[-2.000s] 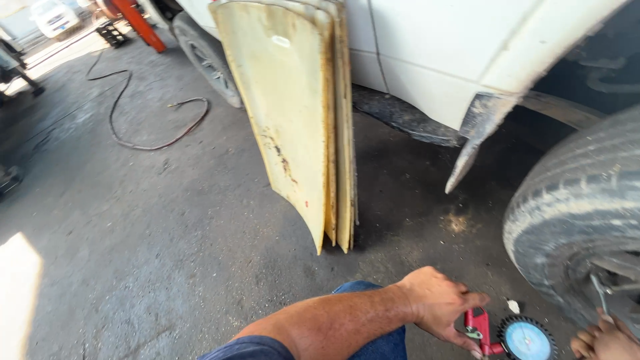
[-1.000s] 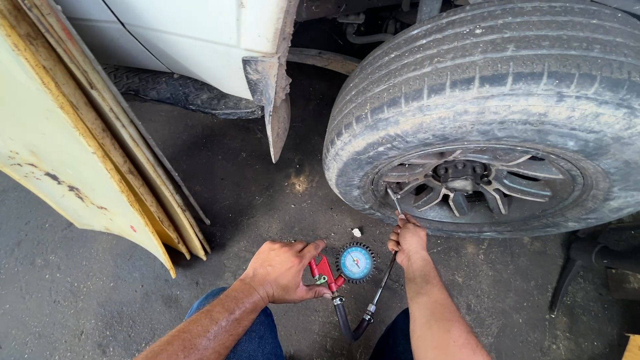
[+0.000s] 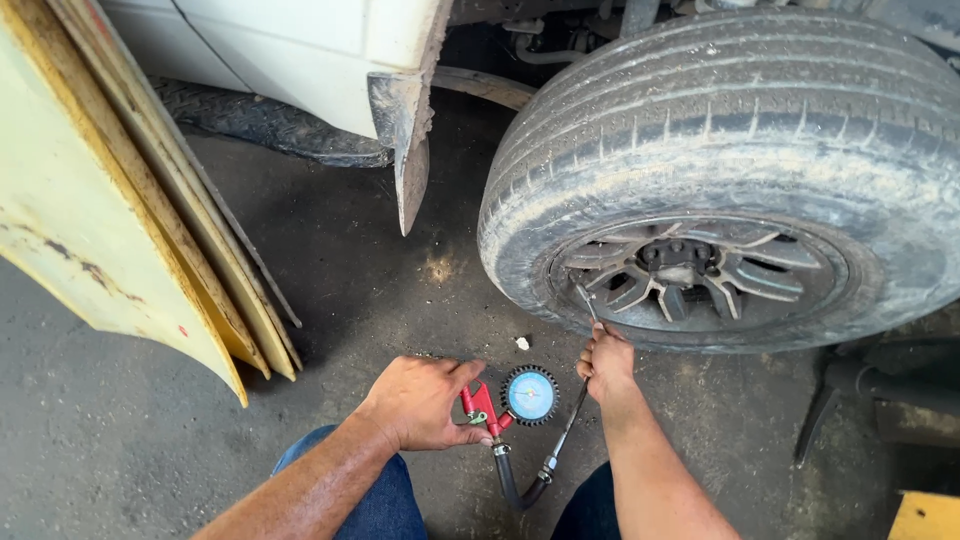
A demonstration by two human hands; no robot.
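My left hand (image 3: pixel 427 405) grips a red tire inflator handle (image 3: pixel 482 405) with a small greenish lever. Joined to it is a round pressure gauge (image 3: pixel 530 394) with a blue face and a black toothed rubber rim. A short black hose (image 3: pixel 511 484) runs from the inflator to a metal air chuck rod (image 3: pixel 574 420). My right hand (image 3: pixel 606 361) is closed around that rod, whose tip reaches the edge of the alloy wheel rim (image 3: pixel 679 281). The valve stem is too small to make out. The dusty tire (image 3: pixel 697 142) stands at the right.
Yellowed body panels (image 3: pixel 97 195) lean in a stack at the left. A white vehicle body (image 3: pixel 300 52) with a mud flap (image 3: pixel 412 165) is behind. A pale scrap (image 3: pixel 522 343) lies on the dark floor. A yellow object (image 3: pixel 926 517) is at the lower right corner.
The view has swung right and down since two seconds ago, bringing the whole wheel into sight. Over the last second both hands have kept nearly the same places, holding inflator and rod.
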